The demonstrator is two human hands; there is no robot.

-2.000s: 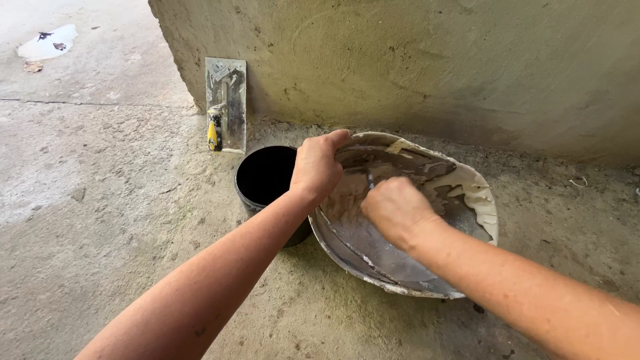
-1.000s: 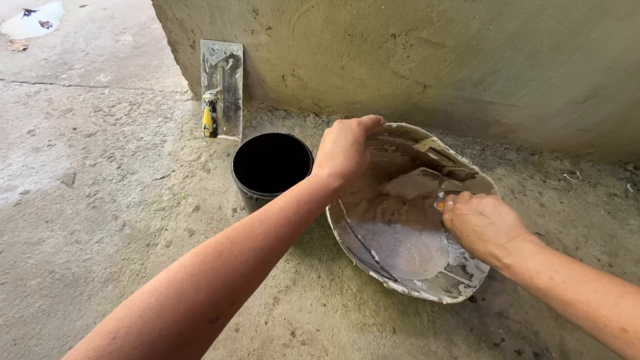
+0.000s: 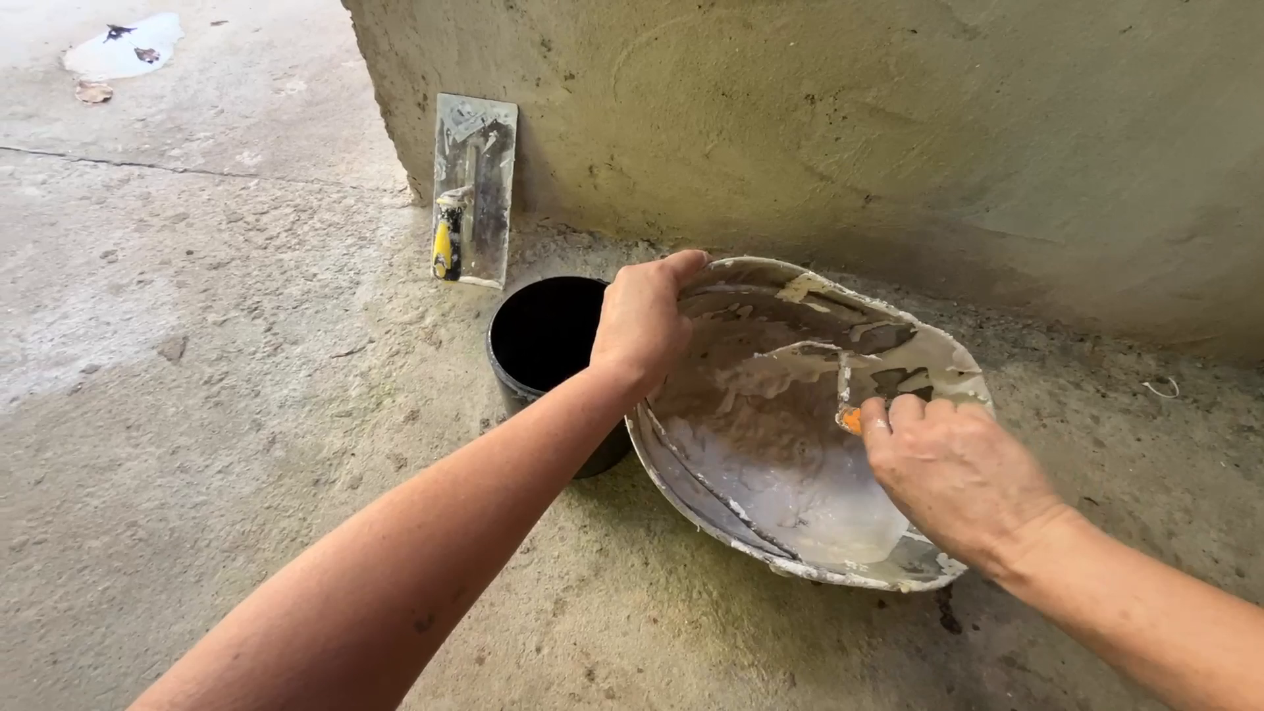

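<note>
My left hand [image 3: 647,316] grips the upper left rim of a mortar tub [image 3: 790,571], which is tilted and crusted with dried plaster. Inside the tub lie wet brown-grey mortar [image 3: 765,430] and a pool of milky water [image 3: 829,509]. In my right hand [image 3: 953,474], over the tub's right side, is the orange handle of a trowel [image 3: 849,420]. Its metal shank shows, while the blade is mostly hidden in the mix. A black plastic bucket [image 3: 504,370] stands against the tub's left side, partly behind my left wrist; its inside is too dark to make out.
A plastering trowel with a yellow and black handle [image 3: 474,193] leans upright against the low rendered wall [image 3: 790,118] behind the bucket. The rough concrete floor [image 3: 247,395] has a crack at the left. A white puddle [image 3: 123,47] and a dry leaf [image 3: 94,92] lie at the far left.
My right hand has moved from the tub's middle to its right side with the trowel. The milky pool shows more plainly than two seconds ago. My left hand has stayed on the rim.
</note>
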